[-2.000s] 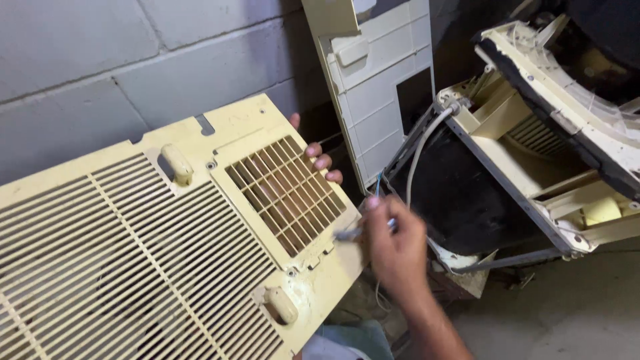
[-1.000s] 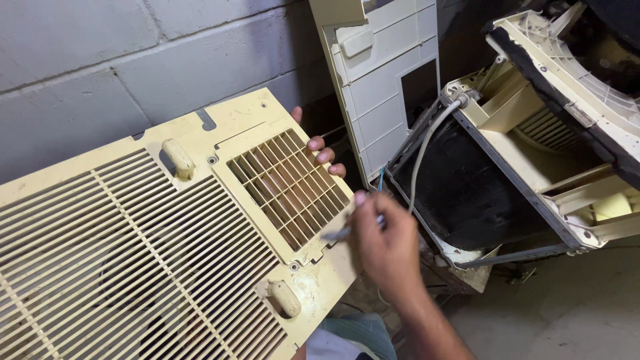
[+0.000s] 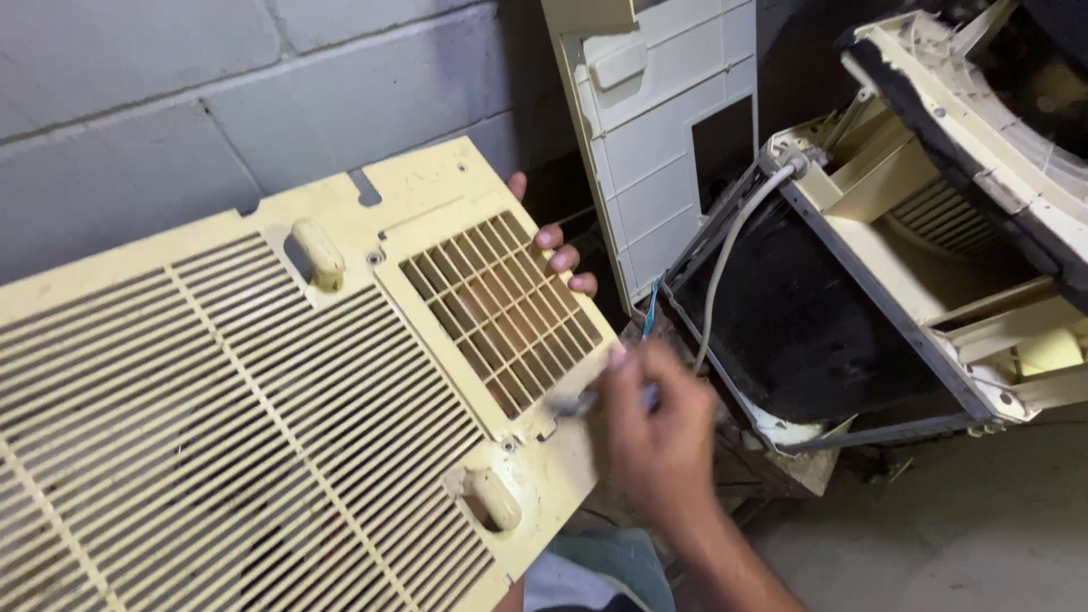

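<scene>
A cream plastic grille panel (image 3: pixel 425 187) with long slats lies tilted across the left and middle of the view. Behind its far right edge is my left hand (image 3: pixel 563 255), its fingertips curled over the rim beside the square vent grid (image 3: pixel 510 310); the rest of that hand is hidden. My right hand (image 3: pixel 659 416), blurred, grips a small brush-like tool (image 3: pixel 574 405), whose tip is at the panel just below the grid's lower corner. Two rounded plastic lugs (image 3: pixel 319 251) stand out from the panel.
A grey block wall (image 3: pixel 127 127) rises behind the panel. A white plastic panel (image 3: pixel 646 161) stands upright at the back. To the right is an opened appliance housing (image 3: pixel 884 297) with a black side, a grey cable (image 3: pixel 722 255) and a loose cream part (image 3: pixel 986 161) over it. Concrete floor (image 3: pixel 926 518) shows below.
My right hand stays by the grid's lower corner with the tool, shifting only slightly. My left hand keeps its place on the panel's edge.
</scene>
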